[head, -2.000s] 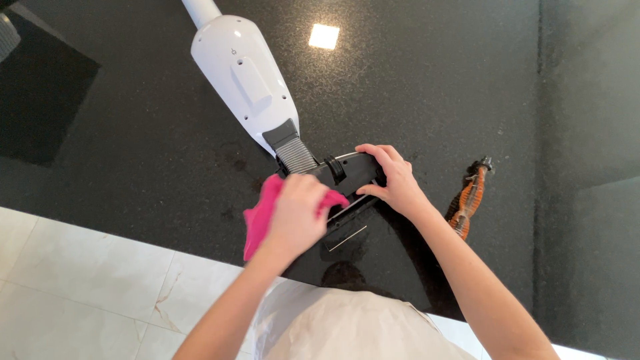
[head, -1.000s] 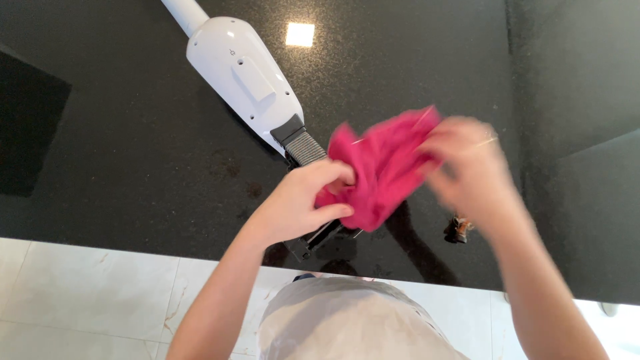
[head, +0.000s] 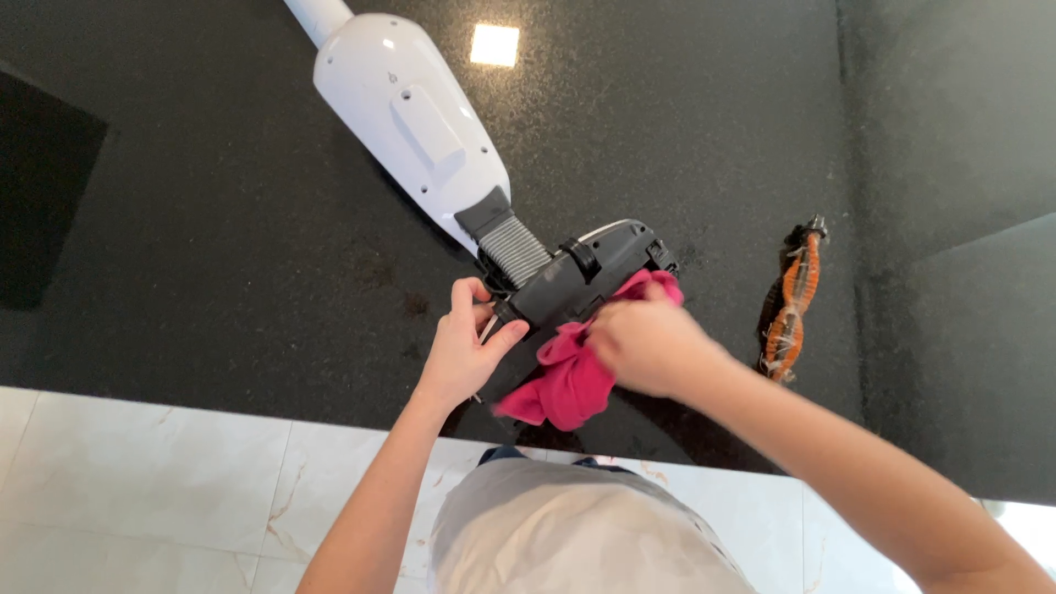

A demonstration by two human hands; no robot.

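A white stick vacuum cleaner body (head: 421, 107) lies on the dark counter, joined by a grey ribbed hose (head: 513, 250) to its black floor head (head: 557, 290), which rests underside up. My left hand (head: 469, 346) grips the near left edge of the head, thumb on top. In my right hand (head: 652, 342) is a bunched pink cloth (head: 573, 379), pressed against the front part of the head and covering some of it. An orange and black brush roller (head: 794, 301), tangled with hair or fibres, lies apart to the right.
The polished dark stone counter (head: 247, 247) bears dust smudges left of the head. Its near edge runs just below my hands, with pale floor tiles (head: 148, 478) beyond it. A darker rectangular area (head: 45, 190) shows at the far left.
Two seconds ago the cloth was in my left hand, and my right held the head. One second ago both hands were at the cloth above it; now my right has it and my left grips the head.
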